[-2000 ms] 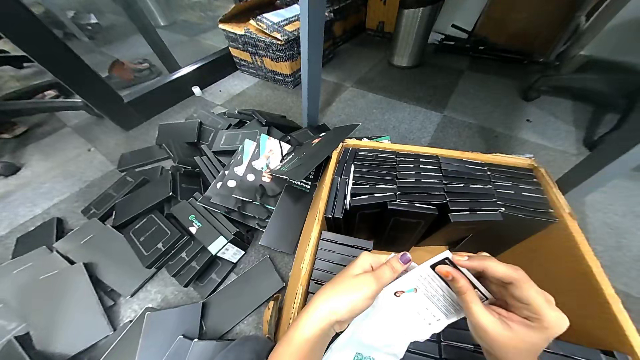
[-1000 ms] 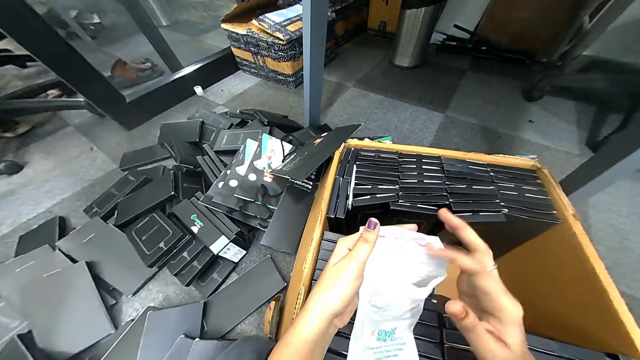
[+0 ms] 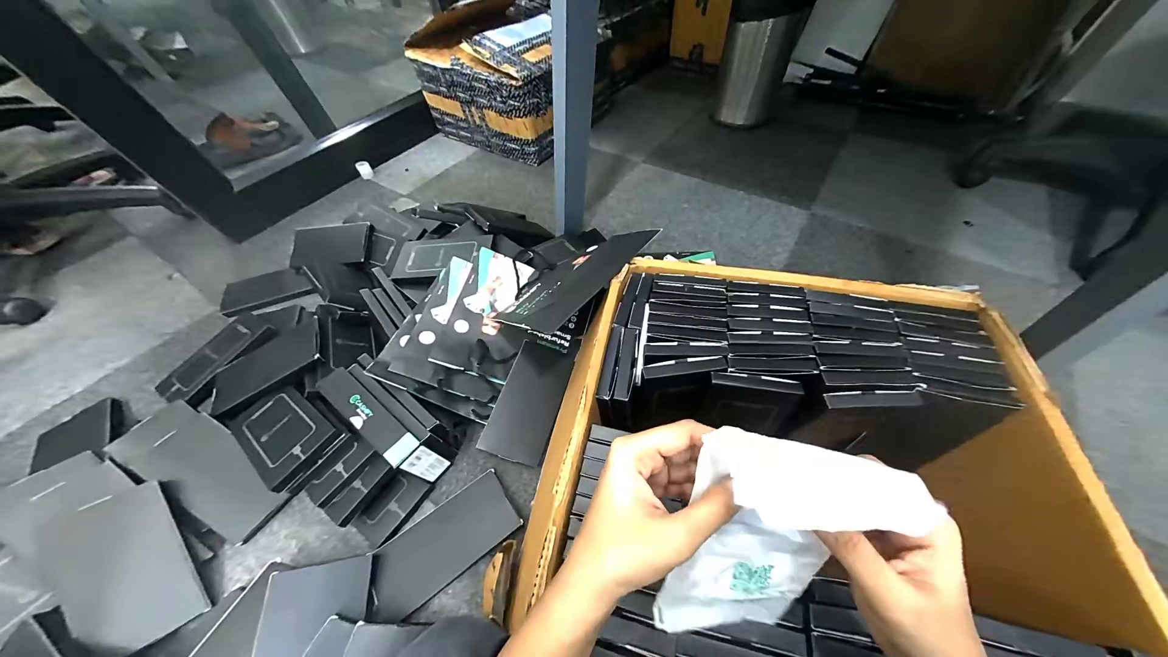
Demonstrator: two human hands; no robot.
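A crumpled white bag (image 3: 821, 484) with green print is held between both hands above the open box. My left hand (image 3: 652, 511) pinches its left side with the thumb in front. My right hand (image 3: 903, 575) grips its right lower edge, the thumb beneath a folded flap. Under the hands stands a large cardboard box (image 3: 1086, 474) with its top open. Rows of thin black boxes (image 3: 821, 338) are packed upright along its far side, and more lie in its near part, partly hidden by the hands and bag.
A loose heap of flat black boxes (image 3: 283, 433) and black sleeves covers the floor at left. A grey metal post (image 3: 575, 119) rises behind the big box. Farther back are a taped carton (image 3: 488, 100), a metal bin (image 3: 756, 68) and a chair base at right.
The white bag, earlier hanging upright, now has its upper part spread sideways and folded over between the hands. My right hand, open beside the bag one second ago, now grips its edge.
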